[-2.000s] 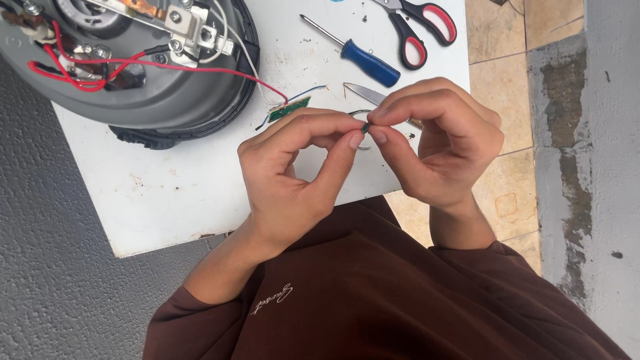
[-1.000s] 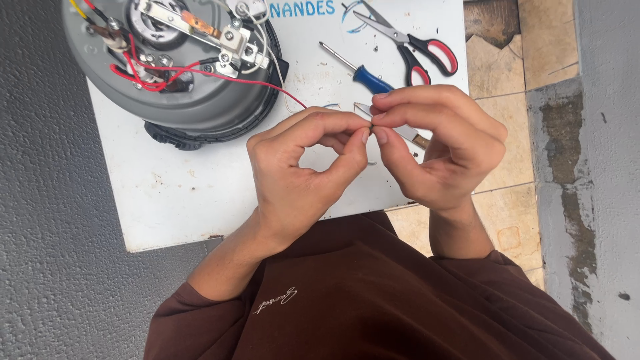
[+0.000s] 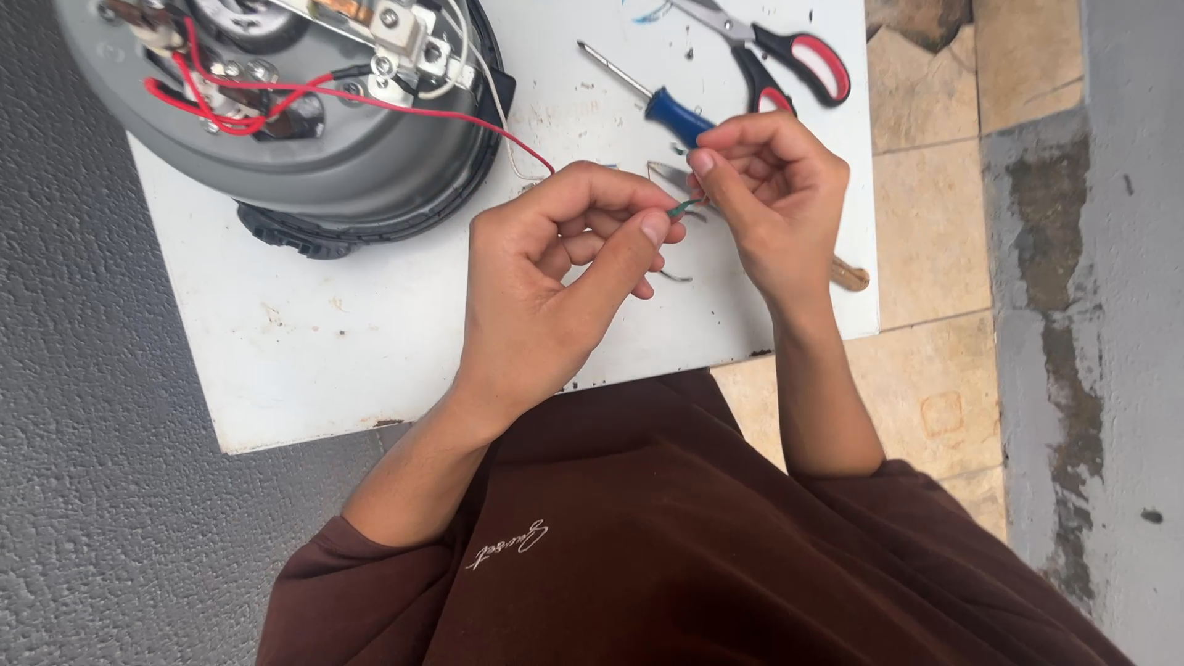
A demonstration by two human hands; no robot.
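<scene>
Between thumb and forefinger, my left hand [image 3: 573, 268] pinches a thin green wire [image 3: 683, 208]. My right hand [image 3: 772, 199] is closed at the fingertips on the reddish, bare-looking end of that wire, just up and right of my left fingertips. Left of my hands lies a round grey appliance base [image 3: 370, 166] with its inner parts exposed. A red wire [image 3: 444, 115] runs from it toward my left hand and passes out of sight behind the fingers. A pale wire [image 3: 499, 111] also leaves the base.
A blue-handled screwdriver [image 3: 675, 116] and red-and-black scissors [image 3: 800, 60] lie on the white table [image 3: 296, 370], beyond my right hand. A knife's pointed blade [image 3: 671, 174] shows between my hands; its brown handle [image 3: 849, 275] emerges right of my right wrist.
My hands, with fingertips together in both earlier frames, are now slightly apart, and a short length of green wire shows between them. The small green circuit board seen two seconds ago is hidden.
</scene>
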